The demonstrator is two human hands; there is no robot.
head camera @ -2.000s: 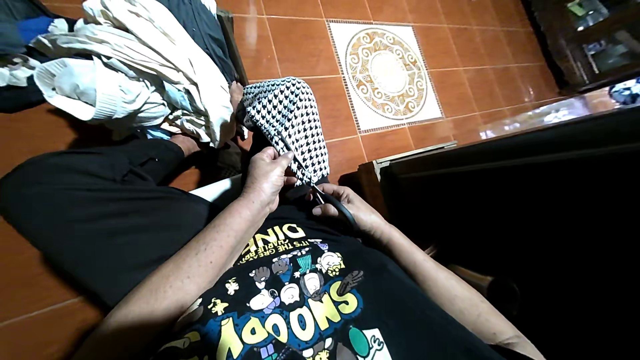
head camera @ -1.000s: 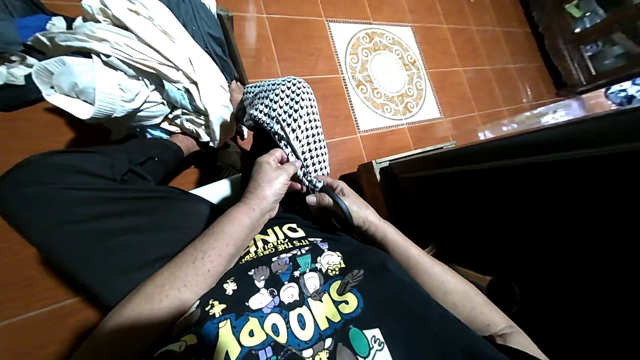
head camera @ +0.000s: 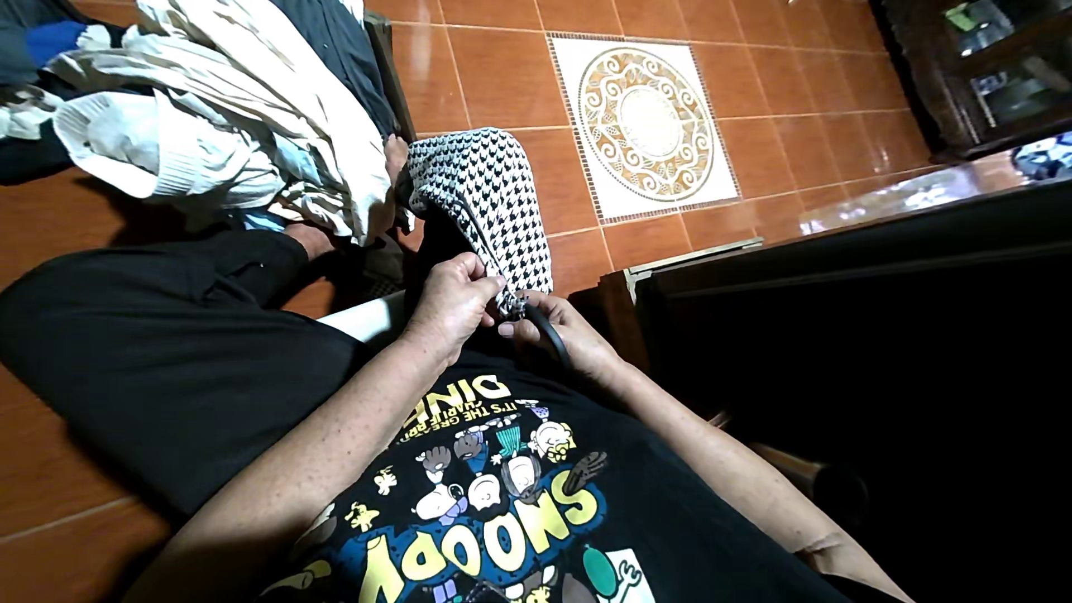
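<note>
A black-and-white houndstooth cloth (head camera: 502,193) with a dark edge drapes over my leg, its near end drawn up between my hands. My left hand (head camera: 456,301) pinches the cloth's edge between thumb and fingers. Close beside it on the right, my right hand (head camera: 569,331) holds scissors by their black handle (head camera: 546,335). The scissors' blades are hidden at the bunched edge of the cloth, so whether they are apart cannot be told.
A heap of white, cream and dark garments (head camera: 251,109) lies at the upper left, by a bare foot. A dark wooden piece of furniture (head camera: 837,276) stands close on the right. A glass-fronted cabinet (head camera: 946,75) is at the upper right, past a patterned floor tile (head camera: 645,126).
The scissors have turned in my right hand; two seconds ago their metal part showed near the cloth's edge, and now it is hidden. Both hands stay close together at the cloth.
</note>
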